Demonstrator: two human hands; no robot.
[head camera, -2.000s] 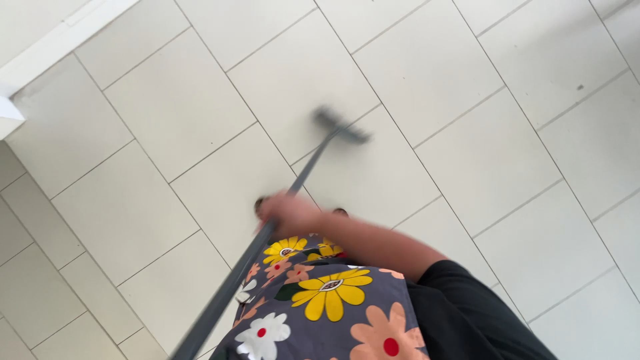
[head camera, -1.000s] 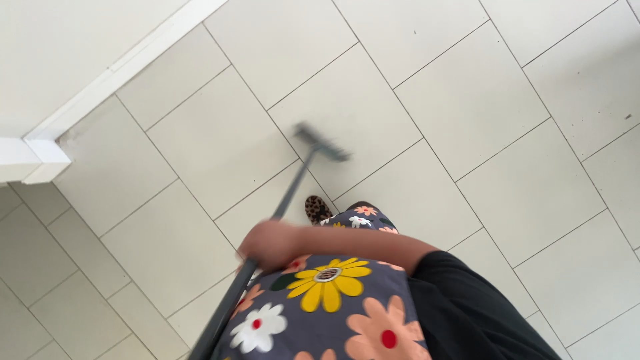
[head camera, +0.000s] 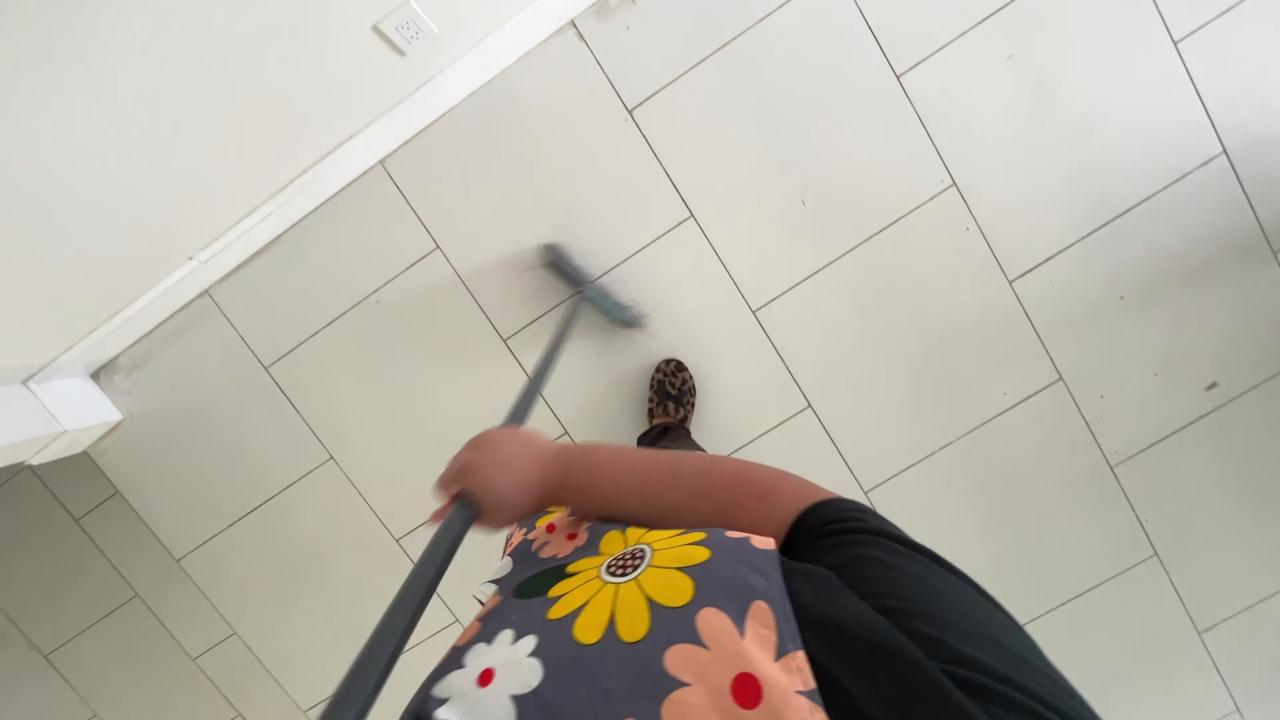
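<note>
My right hand is closed around the grey handle of a broom, my forearm reaching across from the right. The broom's blurred head, grey with a teal part, rests on or just above the tiled floor, ahead of a leopard-print shoe. The handle runs down past the lower left edge of the view. My left hand is not in view. A grey apron with large flowers covers my front.
Pale floor tiles bear small specks, with a larger bit of debris at the right. A white baseboard runs along the wall at the upper left to a corner trim. A wall outlet is above it.
The view has shifted so that more of the wall shows and an outlet has come into sight. My right hand has kept its hold on the broom, and the leopard-print shoe shows more fully.
</note>
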